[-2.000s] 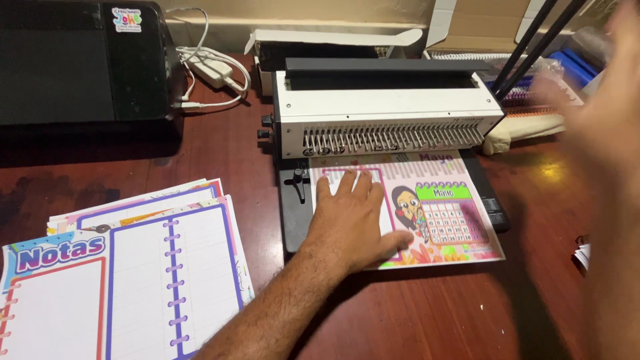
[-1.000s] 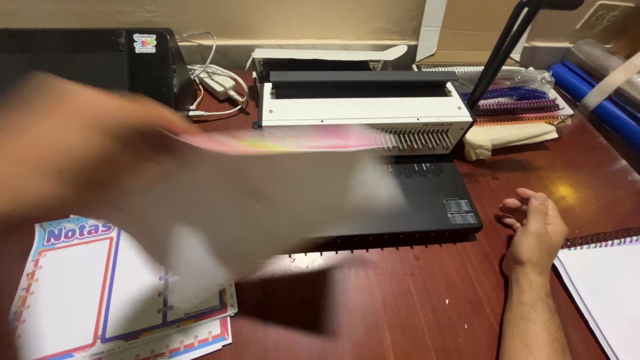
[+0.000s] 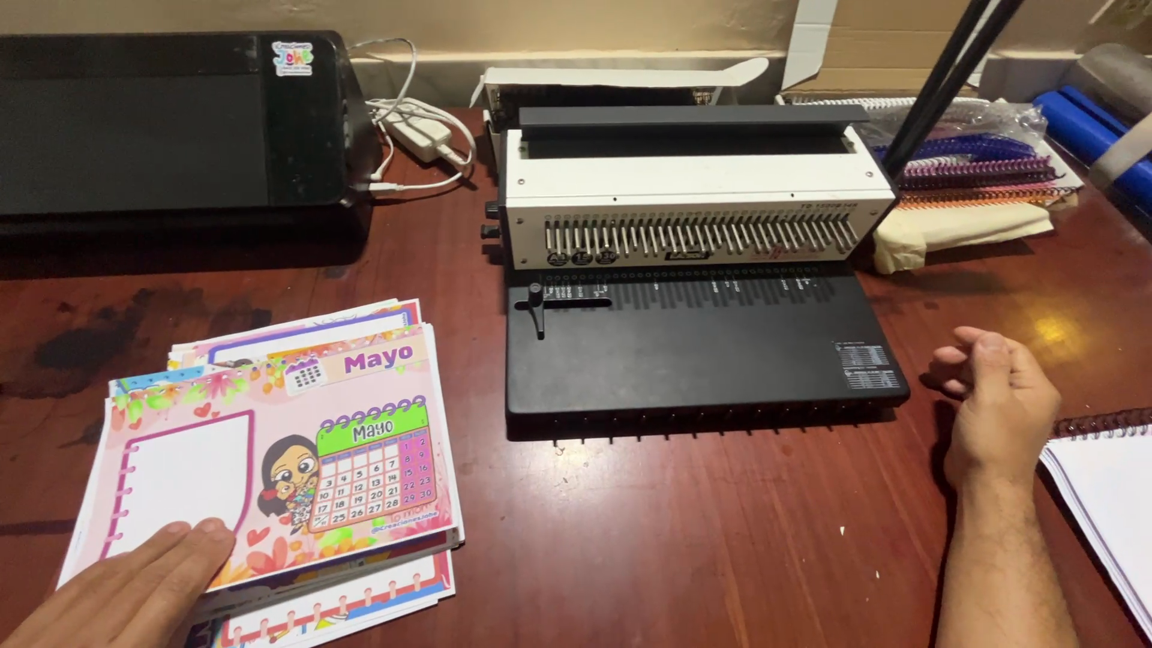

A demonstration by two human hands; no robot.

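Observation:
My left hand [image 3: 148, 585] rests on the lower left corner of a printed calendar page [image 3: 270, 468], its fingers close together. That page lies on top of a stack of printed sheets [image 3: 360, 598] at the lower left; a row of punched holes runs along its top edge. My right hand [image 3: 999, 396] lies on the table with loosely curled fingers, holding nothing, to the right of the binding machine's base. The black and white comb binding machine [image 3: 693, 220] stands in the middle, and no sheet lies on its black base [image 3: 702, 351].
Behind the left side is a black desktop machine [image 3: 135, 135] with a white cable and adapter [image 3: 423, 135]. Binding combs [image 3: 981, 171] lie at the back right, beside blue rolls [image 3: 1098, 135]. The binding machine's lever [image 3: 936, 90] rises there. A spiral notebook [image 3: 1107, 495] lies at the right edge.
The calendar page has gone from the binding machine's base to the stack at the left, carried by my left hand. My right hand has come down from beside the lever onto the table.

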